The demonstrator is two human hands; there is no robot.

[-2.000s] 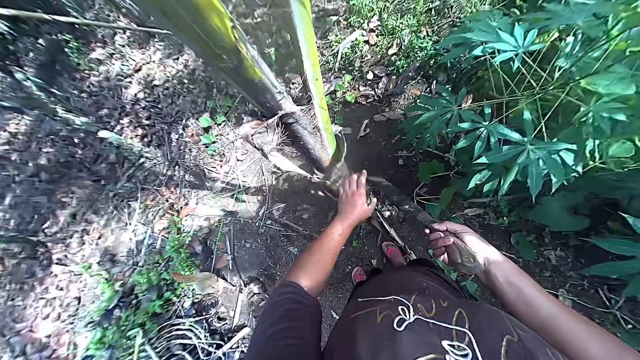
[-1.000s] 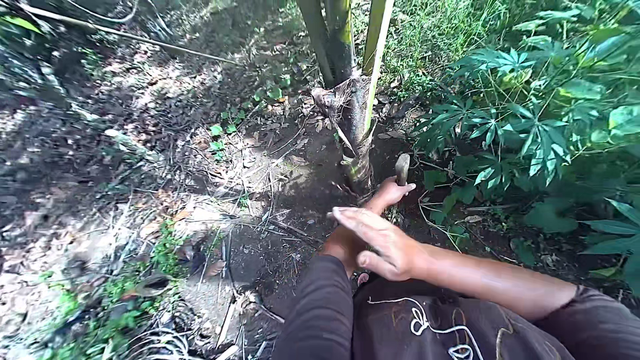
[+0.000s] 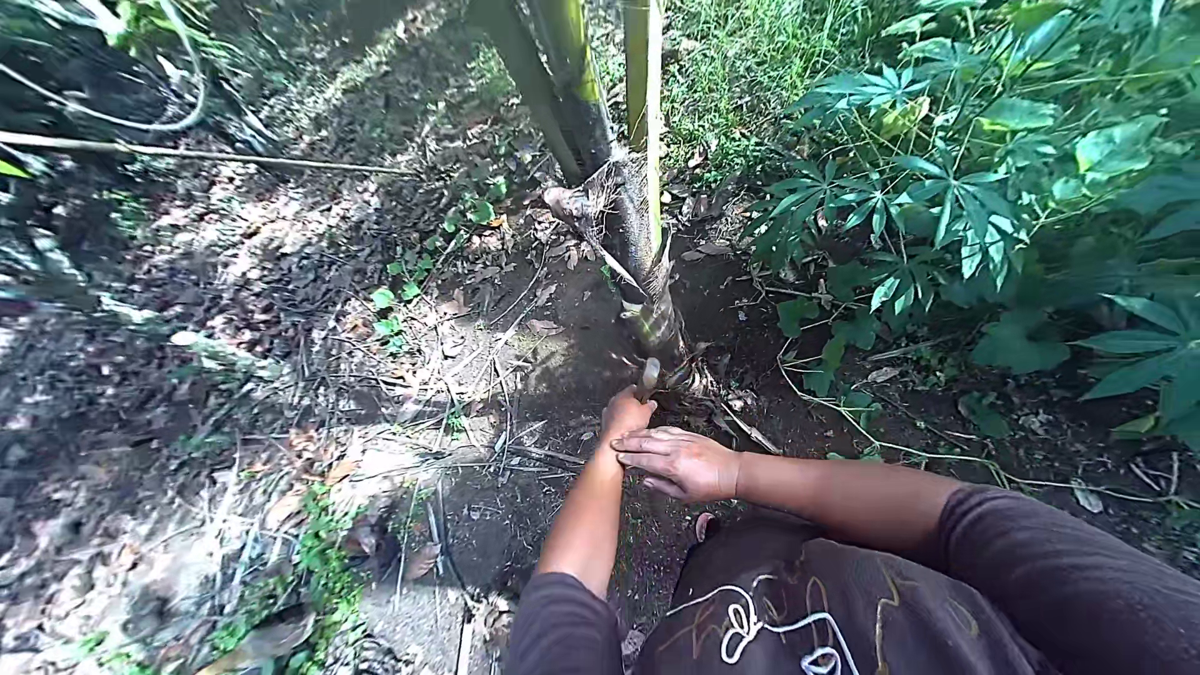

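My left hand (image 3: 630, 414) is closed around a pale, round-ended object (image 3: 650, 373), perhaps a handle; the rest of it is hidden. It is beside the base of a young palm-like plant (image 3: 656, 323), whose thick green and brown leaf stalks (image 3: 574, 70) rise toward the top of the view. Whether the object touches the stem, I cannot tell. The fingers of my right hand (image 3: 682, 464) lie extended across my left wrist, with nothing seen held in them. Dry fibres and a cut-looking stub (image 3: 574, 204) stick out from the stem.
Broad-leaved green plants (image 3: 947, 187) crowd the right side. A thin vine (image 3: 900, 450) crosses the soil at right. Dry leaves and twigs (image 3: 506, 375) litter the ground at left, where a long thin stick (image 3: 216, 157) lies. One foot partly shows below my hands.
My right hand, earlier at the right by a dark long thing, has moved left onto my left wrist. My left hand has left the stem, where it was two seconds ago, and holds the round-ended object.
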